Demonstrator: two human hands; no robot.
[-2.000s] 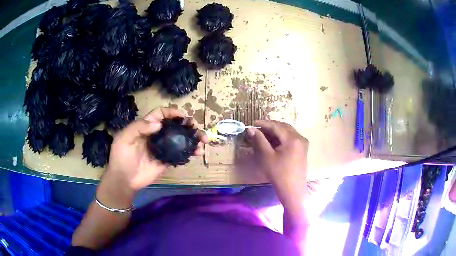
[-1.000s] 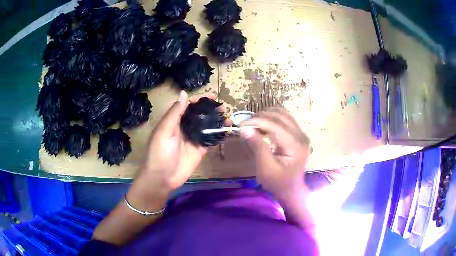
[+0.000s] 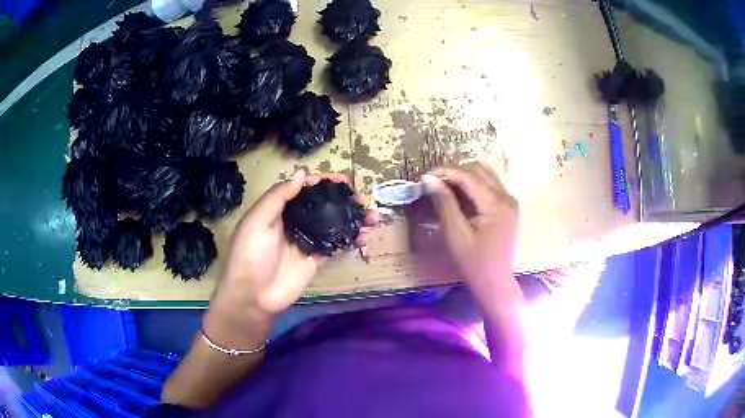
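Note:
My left hand holds a black spiky ball in its palm and fingers, with a smoother patch facing up. My right hand is just right of it, thumb and index finger pinched at the right end of a white oval piece. A thin stick seen earlier in these fingers is not clearly visible now. A small yellowish bit shows between the ball and the oval. Whether the oval is held or lies on the board cannot be told.
Many black spiky balls are piled at left on the tan cardboard. Two loose balls sit at the back middle. A blue-handled tool lies at right, below a black spiky ball and a rail. Blue crates stand below the bench at left.
A second ago a pale stick tip lay across the ball; my right hand has now drawn back right, away from it. The ball has been turned, its smooth patch up, still in my left hand.

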